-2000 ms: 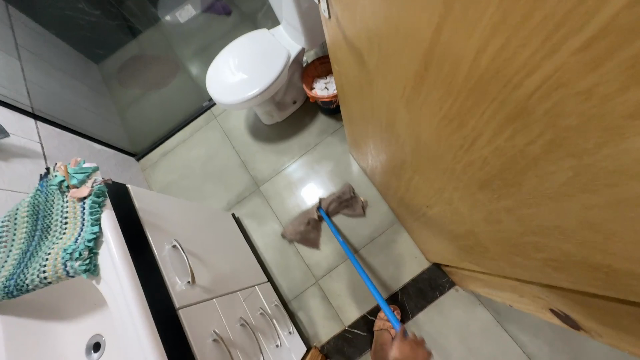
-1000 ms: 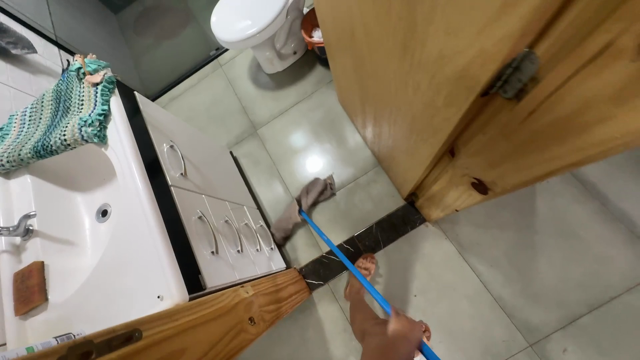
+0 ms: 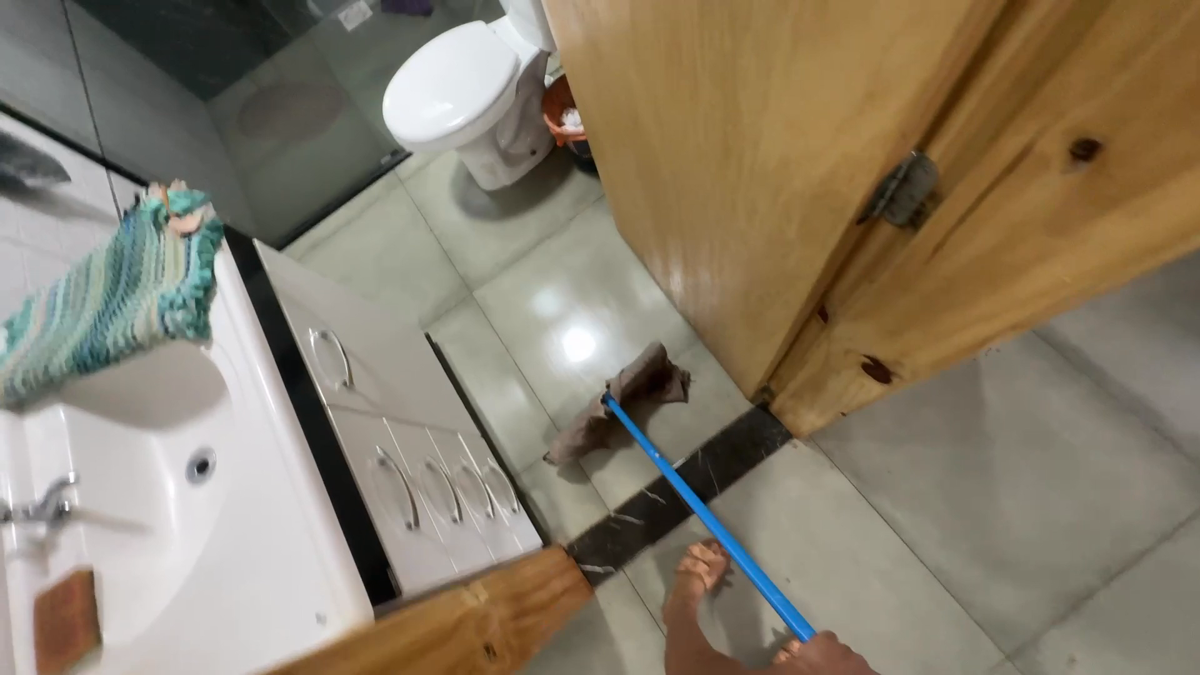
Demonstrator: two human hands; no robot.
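My right hand (image 3: 825, 653), partly cut off by the bottom edge, is closed around the blue pole (image 3: 705, 514) of a floor squeegee or mop. A brown cloth (image 3: 647, 375) is draped over the pole's far end and lies on the light floor tiles, just inside the dark stone threshold (image 3: 647, 525). The pole crosses above the threshold. My left hand is not in view. One bare foot (image 3: 703, 565) stands left of the pole, outside the threshold.
White drawers (image 3: 412, 478) and a washbasin (image 3: 272, 544) are at left, with a crocheted towel (image 3: 122, 291) over the basin. A toilet (image 3: 459, 89) and orange bin (image 3: 562, 117) stand ahead. The wooden door (image 3: 731, 169) and frame (image 3: 984, 234) bound the right.
Since one second ago, the cloth has shifted from beside the drawers toward the door, turning on the pole's end. My right hand has kept hold of the pole.
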